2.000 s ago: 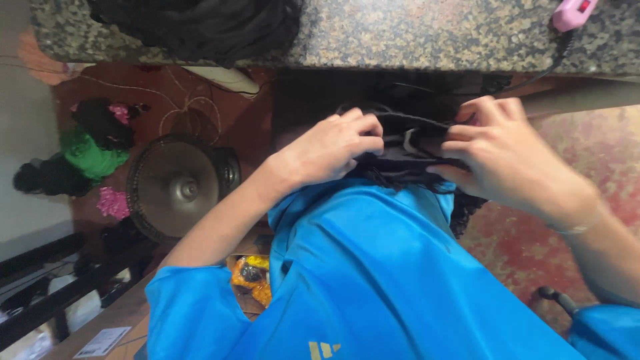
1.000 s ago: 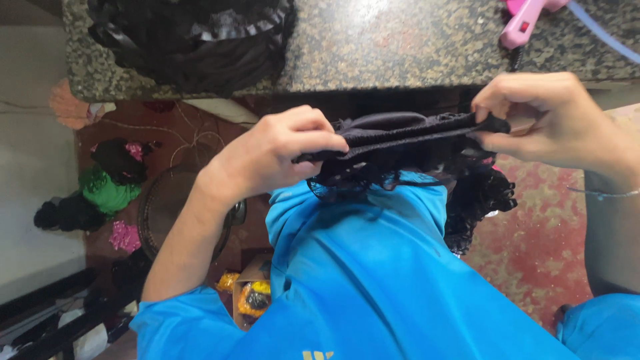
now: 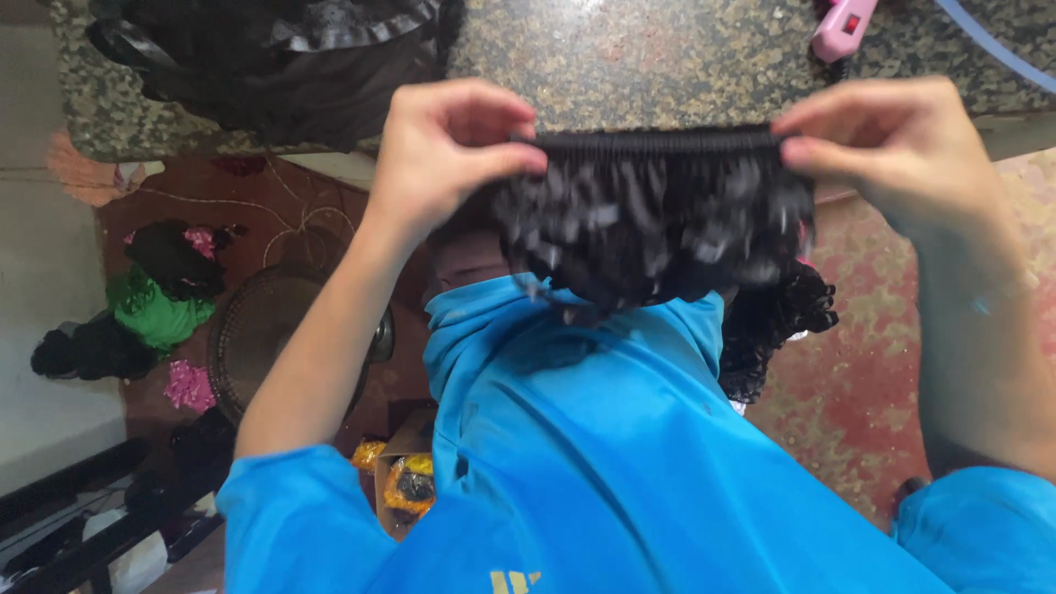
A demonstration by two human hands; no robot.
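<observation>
A small black ruffled garment with a gathered elastic waistband hangs in front of my lap, its lower part blurred. My left hand pinches one end of the band between thumb and fingers. At the band's other end, my right hand has the same kind of pinch. The band is stretched nearly straight between them, just below the edge of the granite countertop. A heap of black fabric with shiny trim lies on the counter beyond my left hand.
On the counter's right lie a pink tool with a red switch and a pale blue strip. To the left on the floor are a fan, green fabric and a pink ruffled piece. A cardboard box holds yellow-wrapped items.
My hands have moved apart, and the black garment between them is now spread out, with its ruffled face showing. Earlier it was bunched up.
</observation>
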